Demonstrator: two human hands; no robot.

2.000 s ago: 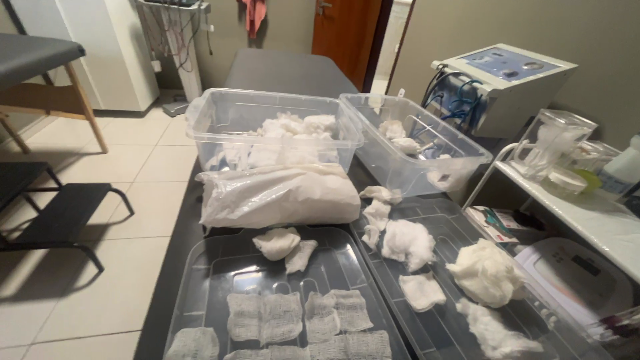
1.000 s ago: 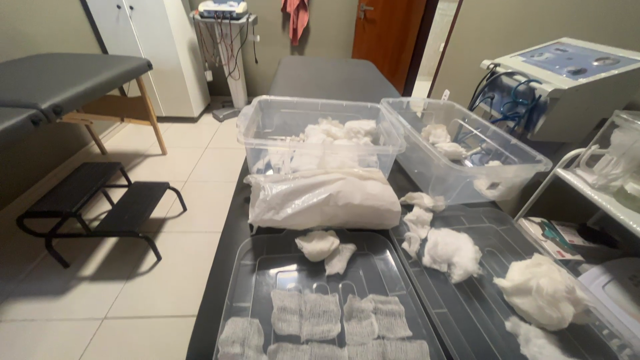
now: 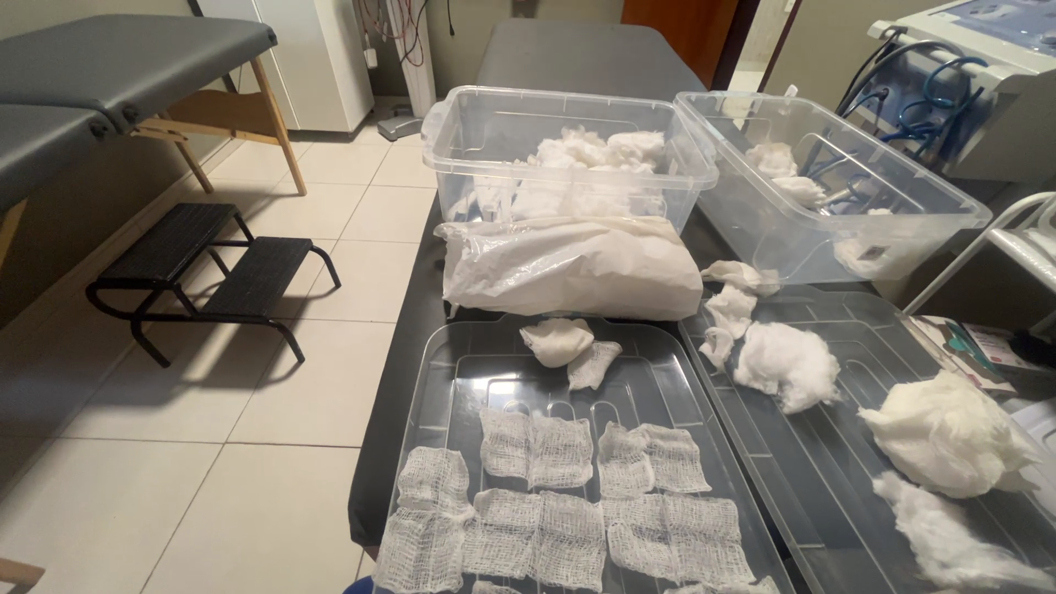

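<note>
Neither of my hands shows in the head view. Several flat gauze pads (image 3: 536,450) lie side by side on a clear plastic lid (image 3: 437,379) in front of me, with a crumpled wad of gauze (image 3: 558,341) near its far edge. A white plastic package (image 3: 569,268) lies beyond that lid, against a clear plastic bin (image 3: 569,103) holding cotton wool (image 3: 590,153). On a second clear lid (image 3: 825,487) at the right rest a fluffy cotton clump (image 3: 786,365), a larger cream-white wad (image 3: 949,429) and a torn cotton piece (image 3: 957,536).
A second clear bin (image 3: 866,165) with white wads stands at the back right, near a machine with blue hoses (image 3: 982,91). Everything rests on a dark padded table (image 3: 404,371). A black two-step stool (image 3: 264,276) and another padded table (image 3: 165,66) are at the left.
The view has swung left and then closer to the lids and bins. The gauze, cotton and package keep their places relative to one another.
</note>
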